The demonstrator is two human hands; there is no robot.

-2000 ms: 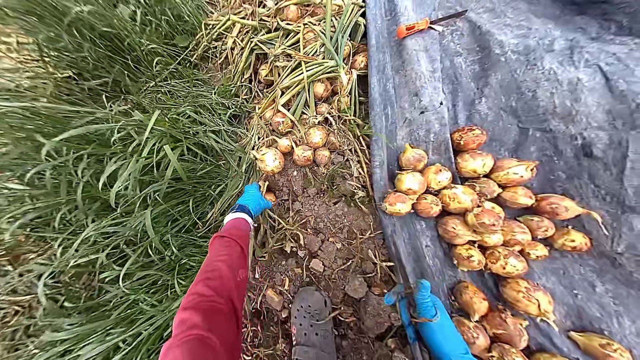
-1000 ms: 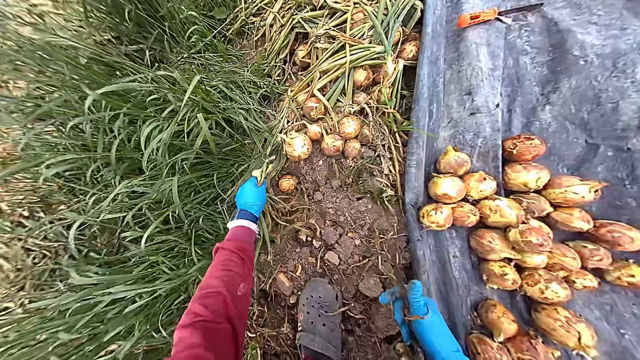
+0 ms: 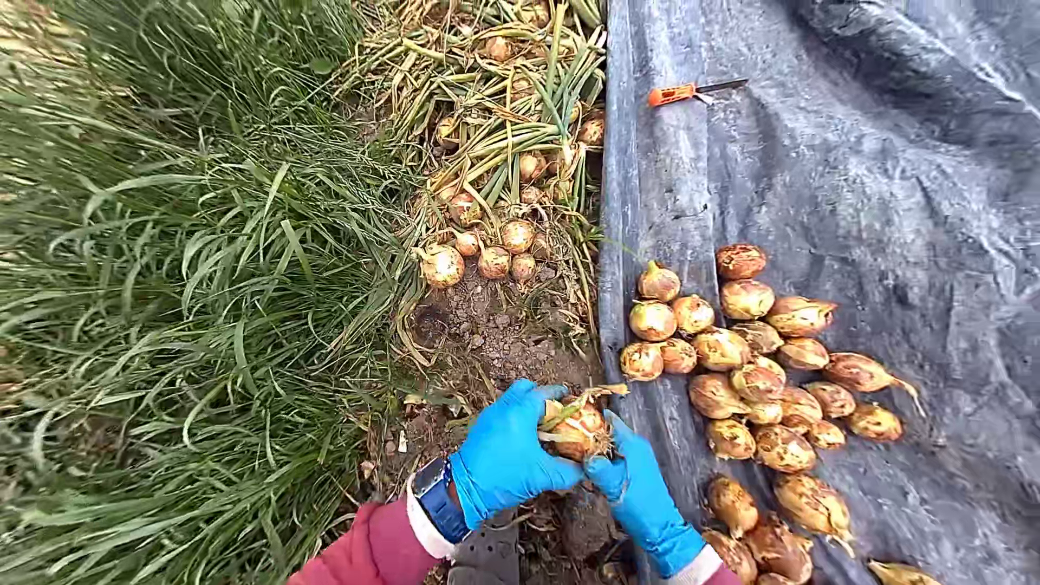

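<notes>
An onion with a short green and dry top is between my two blue-gloved hands, over the soil strip. My left hand, with a watch at the wrist, grips it from the left, thumb below. My right hand touches its right side with the fingertips. To the right, several trimmed onions lie grouped on a grey ground sheet. Farther up the soil, more onions rest at the near end of a heap of onion tops.
A knife with an orange handle lies on the sheet at the top, its blade pointing right. Tall grass borders the soil on the left. Part of a dark clog shows beneath my left wrist.
My left hand has come back from the grass edge toward my right hand, now with an onion. My right hand has moved to meet it. The onion that lay alone on the soil is gone from there.
</notes>
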